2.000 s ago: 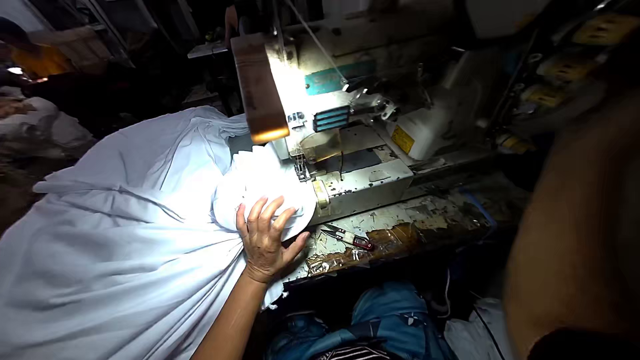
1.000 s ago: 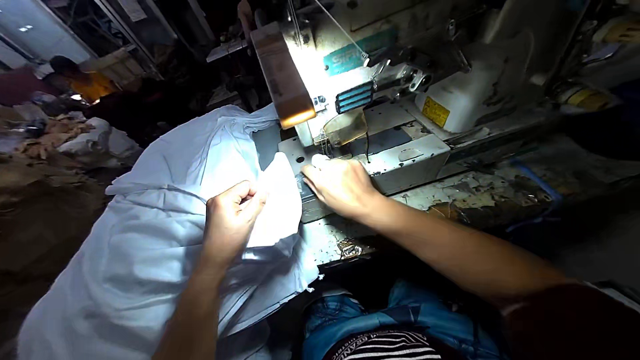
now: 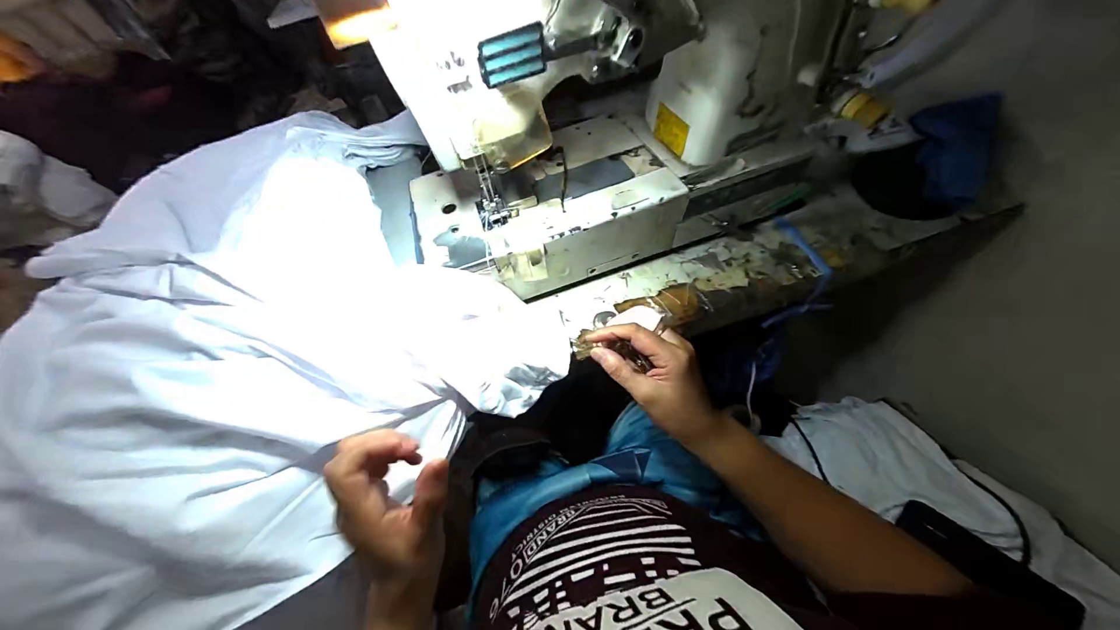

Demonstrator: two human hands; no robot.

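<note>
White fabric point(image 3: 262, 350) lies in a large heap at the left, bright under the machine's lamp, its edge beside the bed of a sewing machine point(image 3: 604, 227). The needles and presser foot point(image 3: 493, 210) stand over the bed with no cloth beneath them. My left hand point(image 3: 389, 499) is raised over the lower edge of the fabric, fingers curled and apart, holding nothing. Near the worn table edge, my right hand point(image 3: 652, 372) has thumb and fingers closed around a small dark tool point(image 3: 632, 355), partly hidden by the fingers; its kind cannot be told.
The worn table edge point(image 3: 726, 280) runs to the right, with a blue strip point(image 3: 801, 245) hanging over it. A dark blue cloth point(image 3: 960, 153) lies farther back. At the lower right are white cloth point(image 3: 875, 455) and a black flat object point(image 3: 989, 560). My lap is below the table.
Both hands have left the fabric by the needle area and come back toward my body. The right hand now holds the small dark tool. The view has moved closer and lower.
</note>
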